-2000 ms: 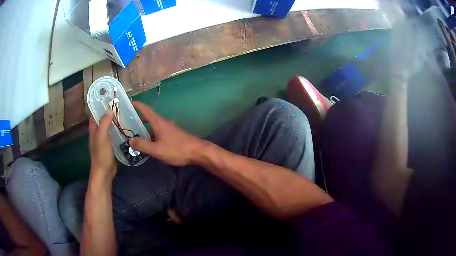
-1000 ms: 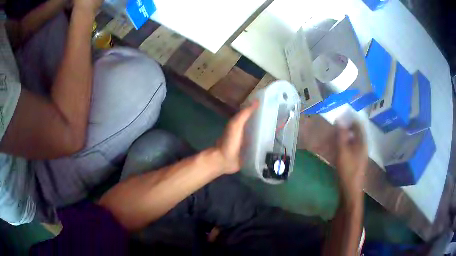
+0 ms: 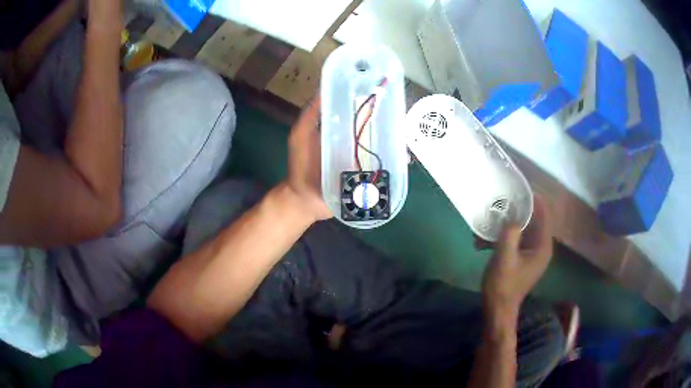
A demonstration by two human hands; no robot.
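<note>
My left hand (image 3: 304, 163) holds the translucent white oblong housing (image 3: 339, 114) from its left side, open side facing me. A black square fan (image 3: 365, 195) with a pale hub sits inside its lower end. Red and dark leads (image 3: 364, 132) run from the fan up to a white connector. My right hand (image 3: 517, 261) holds the white oblong vented cover (image 3: 470, 168) by its lower end. The cover is tilted, with a round slotted grille near each end, and its upper end is close beside the housing. Whether they touch is unclear.
An open grey-white carton (image 3: 492, 57) with blue flaps stands on the white-topped table (image 3: 640, 261). Several blue and white boxes (image 3: 598, 95) are at the right. Wooden slats (image 3: 250, 57) edge the table. A person's arm (image 3: 98, 114) and grey-clad knee (image 3: 178, 114) are at the left.
The view has turned from the earlier frames. The vented cover is now in my right hand beside the housing. A white round piece seen in the open carton one second ago no longer shows there.
</note>
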